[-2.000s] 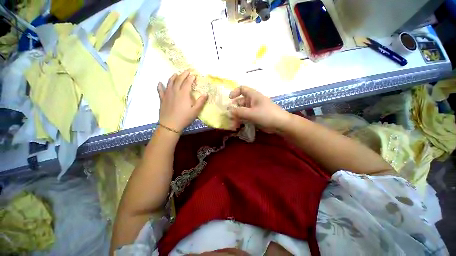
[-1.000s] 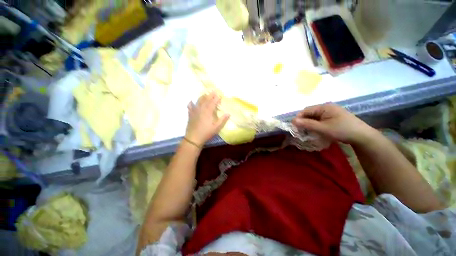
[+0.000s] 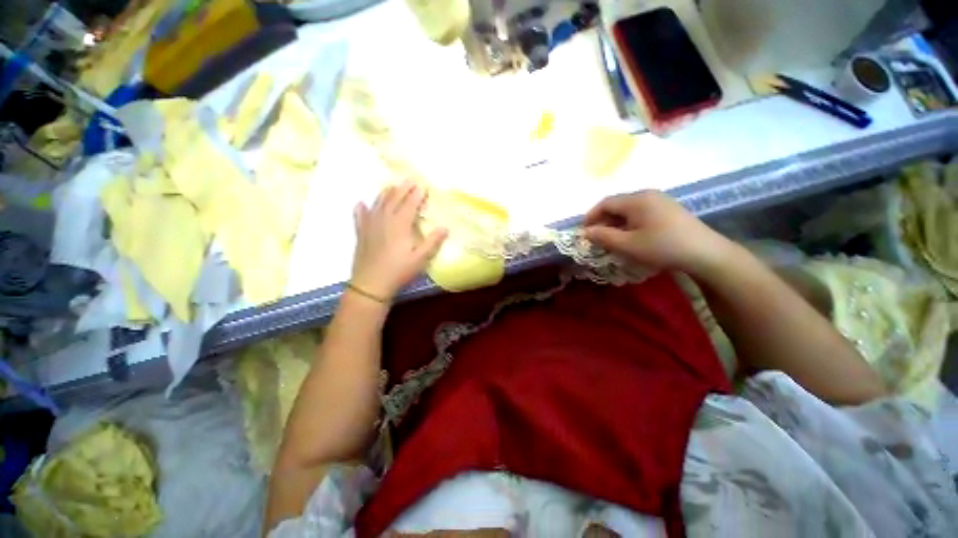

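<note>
A yellow fabric panel (image 3: 469, 247) lies at the table's front edge, partly overhanging the red apron. My left hand (image 3: 396, 236) rests spread on the panel's left side, fingers apart. My right hand (image 3: 638, 233) pinches the lace trim (image 3: 534, 244) between thumb and fingers, to the right of the panel. The lace runs from the panel to my right fingers, and a further length loops down over the apron to the lower left. The sewing machine's metal parts (image 3: 515, 40) show at the top, beyond my hands. Glare hides detail on the panel.
Cut yellow pieces (image 3: 228, 210) with grey-white pieces lie at table left. A smartphone (image 3: 666, 65), dark blue thread snips (image 3: 825, 102), a white-rimmed spool (image 3: 868, 76) and a small parts tray (image 3: 927, 84) are at right. A yellow bundle (image 3: 88, 482) is at lower left.
My right hand has moved right, away from the panel, drawing the lace out with it. My left hand stays on the panel. The camera view has shifted.
</note>
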